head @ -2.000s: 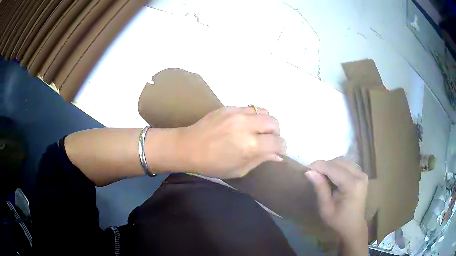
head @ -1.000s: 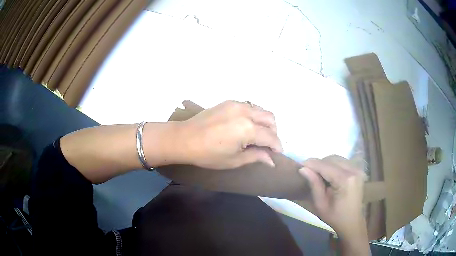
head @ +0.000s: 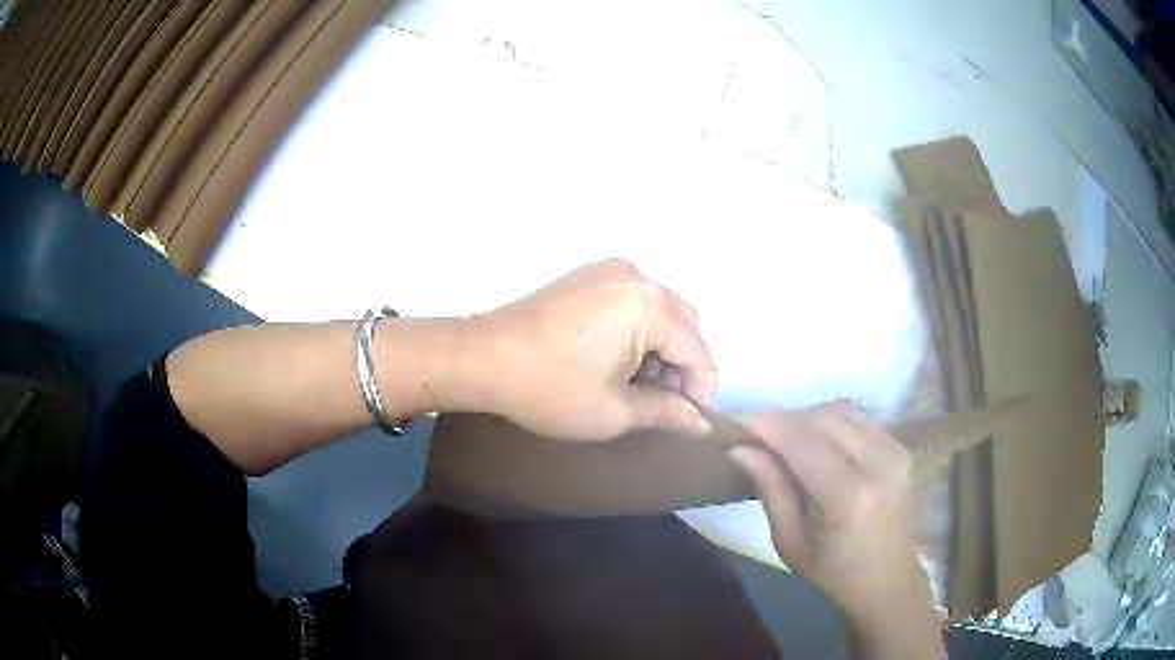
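Observation:
A brown panel (head: 580, 472) is held near the table's front edge, doubled over, with its lower side hanging towards my lap. My left hand (head: 599, 348) pinches its upper edge between thumb and fingers. My right hand (head: 825, 484) pinches the same edge just to the right, thumb below and fingers above, the two hands almost touching. A narrow brown end of the panel sticks out to the right past my right hand. The part of the panel under my left palm is hidden.
A pile of loose brown panels (head: 1037, 387) lies at the right on the white table (head: 541, 168). A row of folded brown panels (head: 245, 116) is at the upper left. A small tan roll (head: 1124, 401) and shiny clear clutter (head: 1140, 554) are at the far right.
My right hand has moved left, up to my left hand. The panel's rounded left end, flat on the table before, is now folded down out of sight, and its right end points out over the pile.

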